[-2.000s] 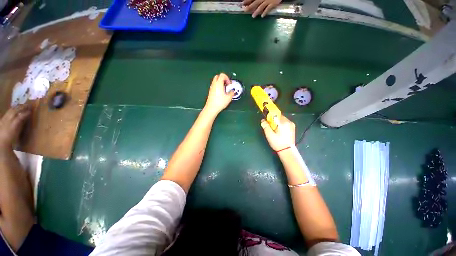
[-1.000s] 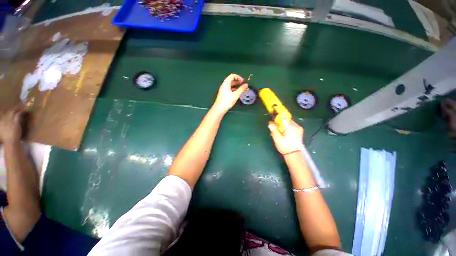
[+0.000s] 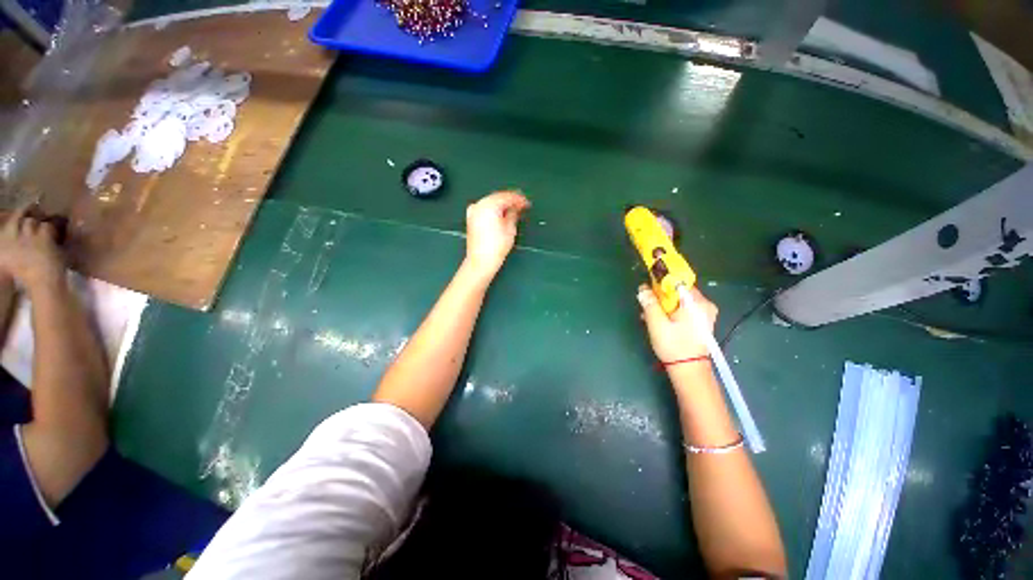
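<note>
My right hand (image 3: 682,325) is shut on a yellow glue gun (image 3: 660,263), its nozzle end pointing up and away. A translucent glue stick (image 3: 736,399) sticks out of its rear along my wrist. A round black-and-white unit (image 3: 665,228) lies partly hidden behind the gun's front. My left hand (image 3: 495,230) is over the green surface left of the gun, fingers bent and fingertips close together. Whether it pinches something small cannot be told. One round unit (image 3: 424,178) lies to its upper left. Another unit (image 3: 794,254) lies right of the gun.
A white post (image 3: 906,258) slants in at right, with a unit partly behind it. Glue sticks (image 3: 867,476) and a dark heap (image 3: 997,499) lie at right. A blue tray (image 3: 476,48) holds small red parts. White discs (image 3: 170,119) cover part of a brown board (image 3: 244,210) beside another person's arm (image 3: 62,363).
My left hand has come away from the unit it was touching. The round units have shifted right; the left one is now nearer my left hand. The whole view has also shifted somewhat.
</note>
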